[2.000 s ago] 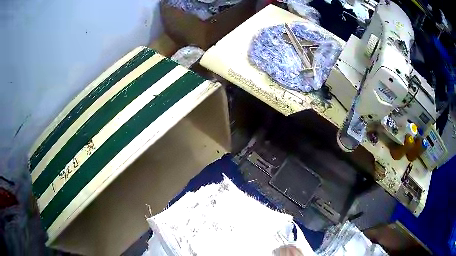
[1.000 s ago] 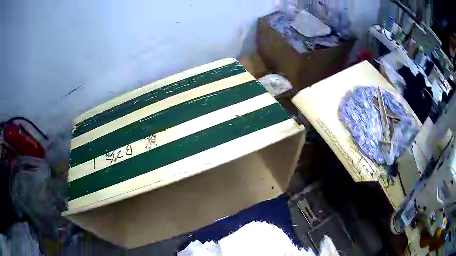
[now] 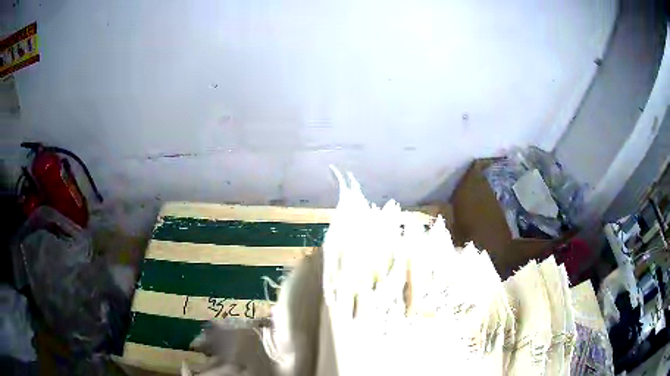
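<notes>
A thick bundle of white cut pieces [image 3: 419, 308] stands upright close in front of me, overexposed, with ragged frayed top edges. It covers the right part of the green-and-cream striped box [image 3: 198, 279]. A smaller group of cream-white pieces [image 3: 540, 316] stands at its right side. A blurred grey-brown shape lies at the bundle's lower left; I cannot tell whether it is my left hand or shaded cloth. My right hand is not visible.
A pale wall [image 3: 294, 95] rises behind the box. A red fire extinguisher [image 3: 59, 187] and clear plastic bags [image 3: 59, 272] are at the left. A brown carton [image 3: 477, 213] holding plastic-wrapped things is at the right, with machine parts at the far right edge.
The view has swung up and left, so the wall and extinguisher show more and the machine has nearly left. The white pieces have risen from the lap to in front of the striped box.
</notes>
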